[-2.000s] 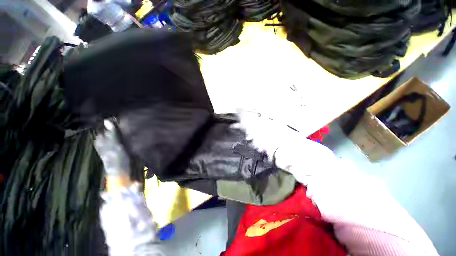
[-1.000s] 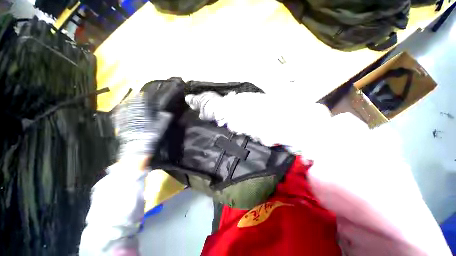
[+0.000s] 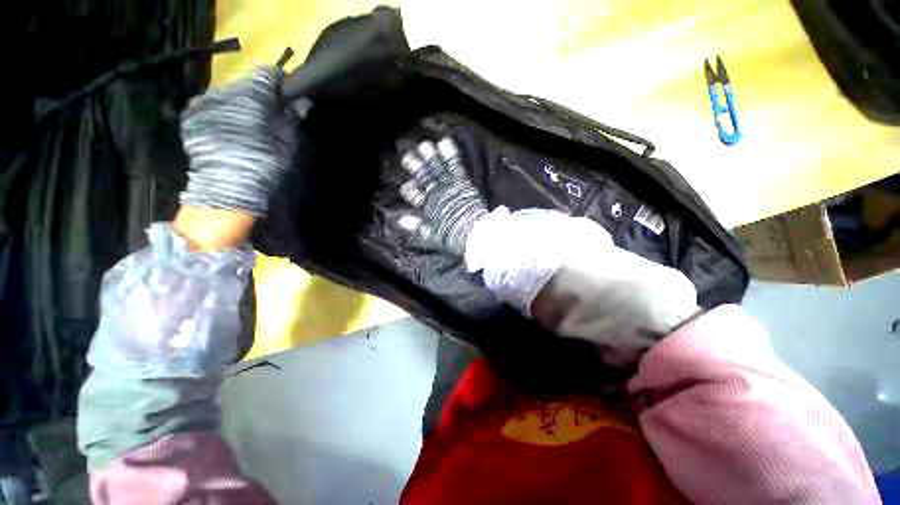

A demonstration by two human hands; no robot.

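The backpack [image 3: 681, 192] lies open on the table in front of me, its black interior facing up. A small white label and faint white marks show on the inside lining. My left hand [image 3: 240, 138], in a grey-white striped knit glove, grips the raised edge of the bag's flap at its far left end. My right hand [image 3: 437, 195], in the same kind of glove, lies flat inside the bag with its fingers spread, palm down on the black lining. The pale fingertips of the right hand show.
Blue-handled thread snips [image 3: 725, 104] lie on the yellow table [image 3: 592, 59] at the upper right. A dark backpack stack [image 3: 99, 247] fills the left side. Another dark bag [image 3: 863, 54] is at the upper right corner. A cardboard box [image 3: 804, 247] stands on the floor at right.
The bag has gone from partly closed, with its camouflage-patterned outside showing, to lying open. My right hand has moved into it. The view has come closer and the snips now show.
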